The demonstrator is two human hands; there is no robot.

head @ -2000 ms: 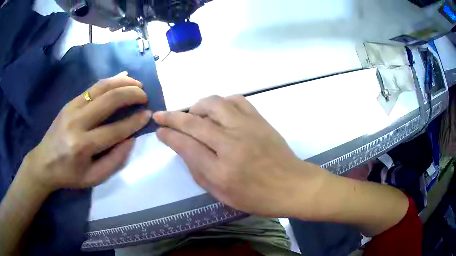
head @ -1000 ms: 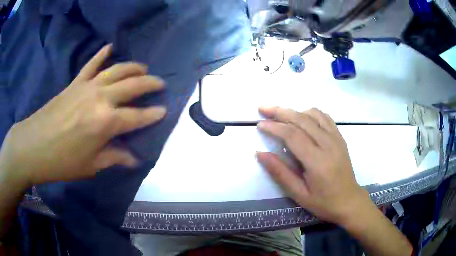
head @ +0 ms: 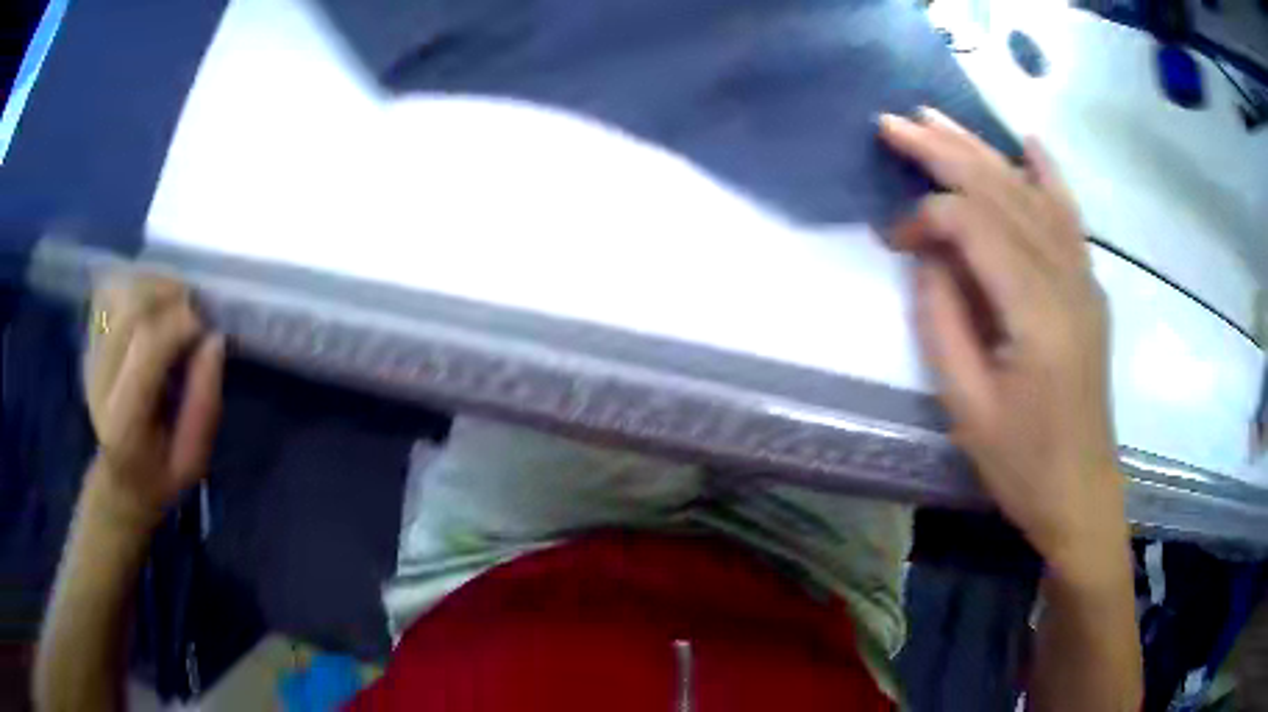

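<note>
A dark navy fabric panel [head: 668, 84] lies across the top of the white table, its lower edge curving down to the right. My right hand [head: 1015, 278] is at the panel's right end, fingers bent over its corner with cloth between the fingertips. My left hand [head: 150, 383] is at the table's front left edge, blurred, fingers curled downward; whether it grips anything is unclear. More dark navy cloth [head: 98, 125] lies at the upper left. The needle area is small and blurred at the top right.
A grey ruler strip [head: 584, 390] runs along the table's front edge. A blue knob [head: 1181, 75] is at the upper right. Dark cloth [head: 306, 508] hangs below the table at left. The wearer's lap, in red and pale green clothing, is at bottom centre.
The view has swung left and down. My left hand has left the fabric for the table's front edge. My right hand, on the bare table one second ago, is now at the navy panel.
</note>
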